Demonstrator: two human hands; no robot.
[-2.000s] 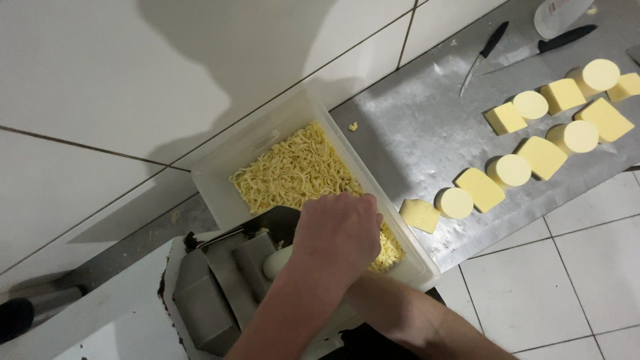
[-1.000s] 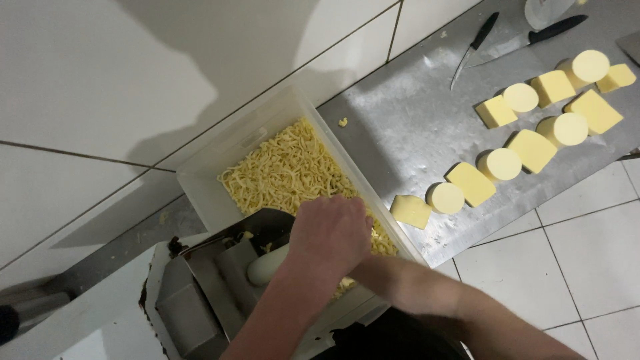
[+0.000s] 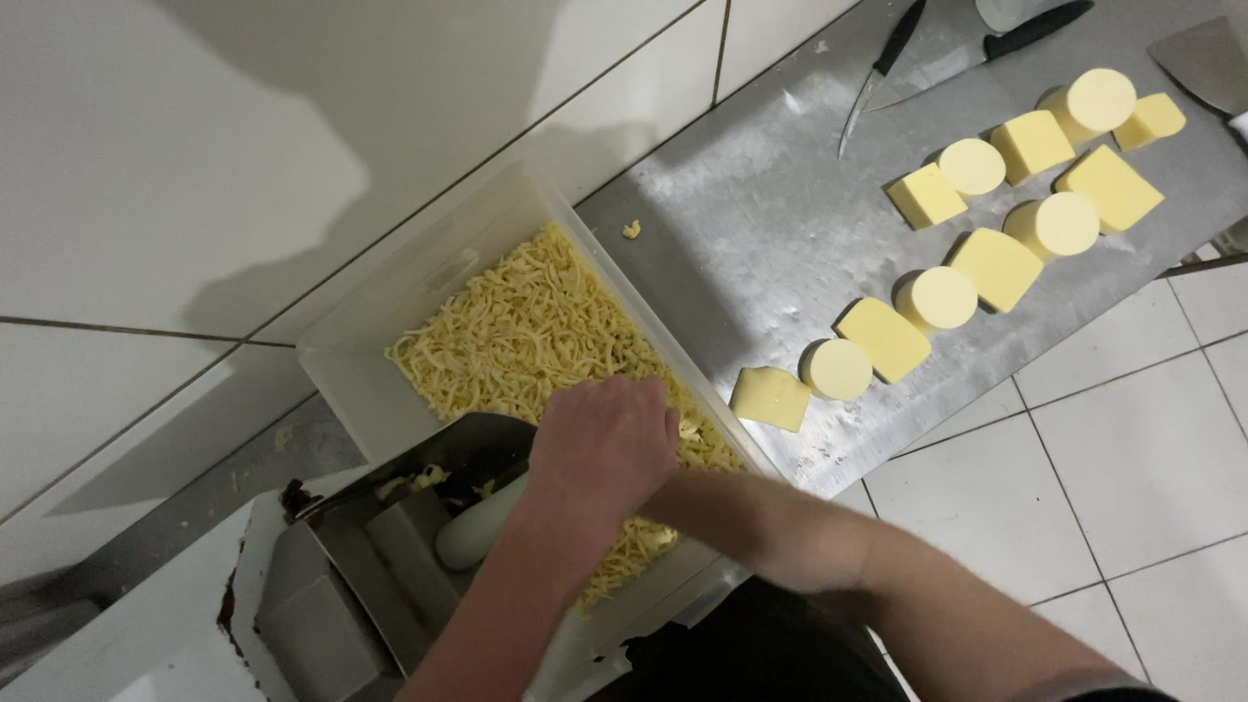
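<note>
My left hand (image 3: pixel 609 429) is a closed fist over a translucent plastic bin (image 3: pixel 439 219); whatever lies inside its fingers is hidden. My right hand (image 3: pixel 665 495) is mostly covered by the left one, its forearm coming in from the lower right. Beside the left wrist, a pale cylinder (image 3: pixel 478 534) lies in the metal feed opening of a grating machine (image 3: pixel 322 624). Shredded cheese (image 3: pixel 526 322) fills much of the bin below and beyond the hands. Cheese blocks (image 3: pixel 882 339) and round cheese pieces (image 3: pixel 938 298) stand in two rows on the steel table to the right.
Two black-handled knives (image 3: pixel 902 37) (image 3: pixel 1038 29) and a metal scraper (image 3: pixel 1204 63) lie toward the far side of the steel table (image 3: pixel 780 214). A cheese scrap (image 3: pixel 632 230) sits near the bin. The tiled wall (image 3: pixel 439 107) rises along the left.
Both hands remain crossed at the machine's edge, over the bin. The view has shifted slightly.
</note>
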